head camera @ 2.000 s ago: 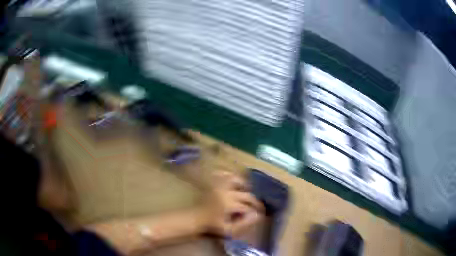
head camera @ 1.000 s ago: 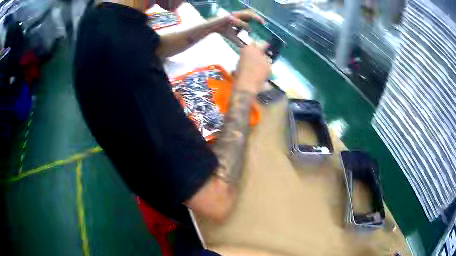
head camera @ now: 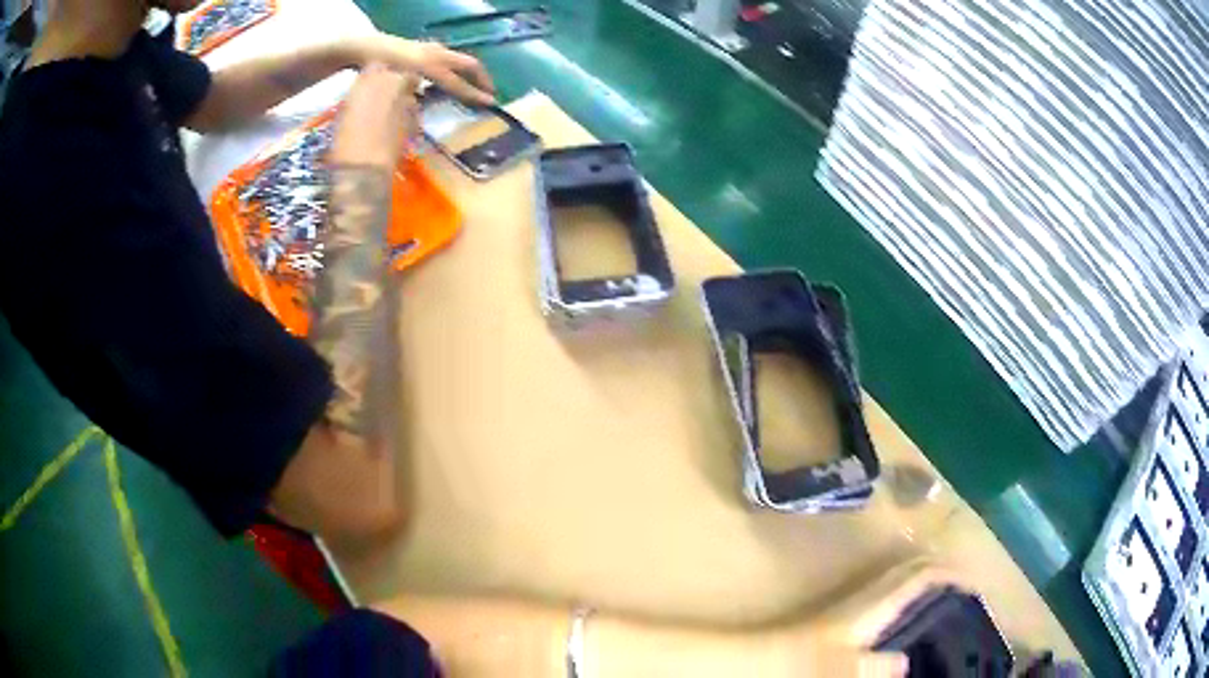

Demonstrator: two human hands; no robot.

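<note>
My left hand (head camera: 886, 612) is blurred and partly cut off at the bottom edge. Its fingers are around a dark stack of middle frames (head camera: 949, 638), also cut off by the edge. My right hand is not in view. Another stack of middle frames (head camera: 769, 307) lies on the brown board, its frames turned slightly against each other. A neater stack (head camera: 593, 167) lies further up the board.
A neighbour in black (head camera: 146, 265) has both hands at a single frame (head camera: 493, 148). Their tattooed forearm crosses an orange tray (head camera: 431, 219) of small metal parts. Stacked blister trays (head camera: 1008, 199) stand right, a loaded blister tray (head camera: 1151, 556) below them.
The view has shifted, so the stacks and neighbour appear further up and left. My left forearm and hand have come into view with a stack. The neighbour's single frame now lies lower, by the board.
</note>
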